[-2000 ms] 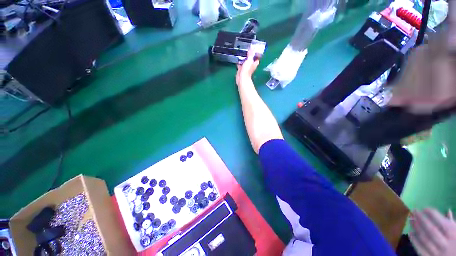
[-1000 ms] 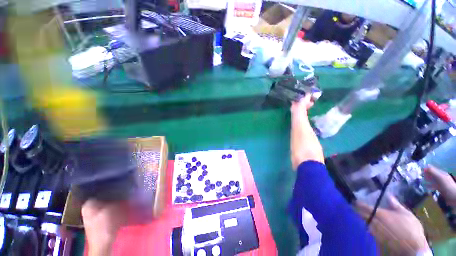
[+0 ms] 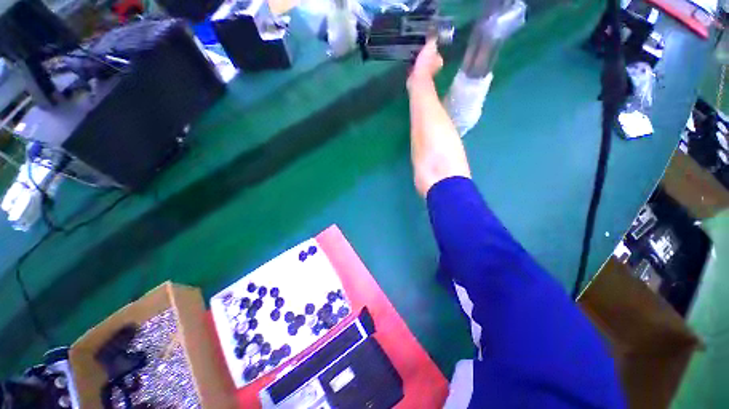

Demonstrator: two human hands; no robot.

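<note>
My right hand (image 3: 428, 62) reaches far across the bench on an outstretched blue-sleeved arm. It is closed on the right end of a black and silver camera body (image 3: 393, 38) near the top edge; the fingers are partly hidden. My left hand is not in view. A second black and silver camera body (image 3: 364, 374) lies on the pink-red mat (image 3: 392, 327), cut off by the bottom edge. A white tray (image 3: 276, 275) beside it holds many small black discs and some pale ones. The open screw box (image 3: 192, 327) to its left holds tiny silver screws and dark parts.
A post with a white-wrapped foot (image 3: 468, 104) stands right of my hand. A black cord (image 3: 595, 184) hangs at right. An open carton (image 3: 639, 335) stands beside the bench edge, with dark items in a box behind it. A large black box (image 3: 144, 104) and cables are at upper left.
The view has turned. The camera body in my right hand is farther back on the bench. My left hand and the blurred dark object have left the picture, as have the other person's hands at right.
</note>
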